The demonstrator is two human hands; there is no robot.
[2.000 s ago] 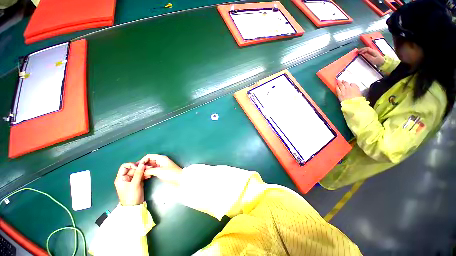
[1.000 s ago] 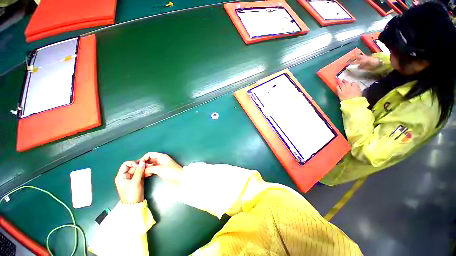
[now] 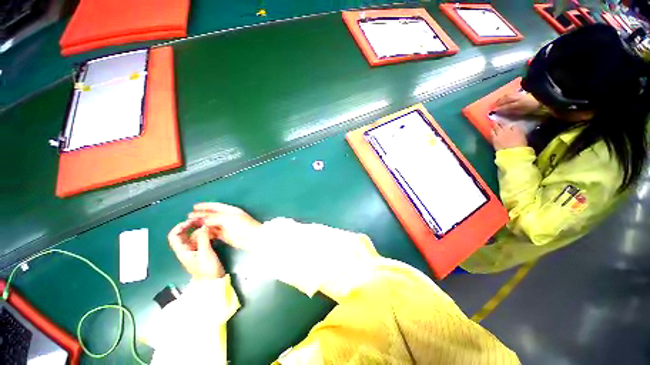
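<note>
My left hand (image 3: 196, 248) and my right hand (image 3: 225, 224) meet at the fingertips above the green bench, fingers bent. Whether a small thing is between the fingers cannot be seen. A small black piece with a green spot (image 3: 168, 295) lies beside my left sleeve. A white card or box (image 3: 134, 255) lies left of my hands. A thin green-white cable (image 3: 107, 274) loops on the bench at lower left. A white display panel (image 3: 427, 171) lies on a red-orange foam pad (image 3: 467, 248) to the right, untouched by my hands.
The test laptop's corner (image 3: 16, 342) shows at lower left. The conveyor belt (image 3: 235, 93) carries a panel (image 3: 107, 103) on a pad, with further panels at upper right. Stacked pads (image 3: 128, 21) are at upper left. A person in a yellow smock (image 3: 563, 185) works at right.
The view has shifted slightly. The left belt panel has moved right along the bench. My fingers have loosened slightly but still meet. The other person's head is lower and their hands are closer together.
</note>
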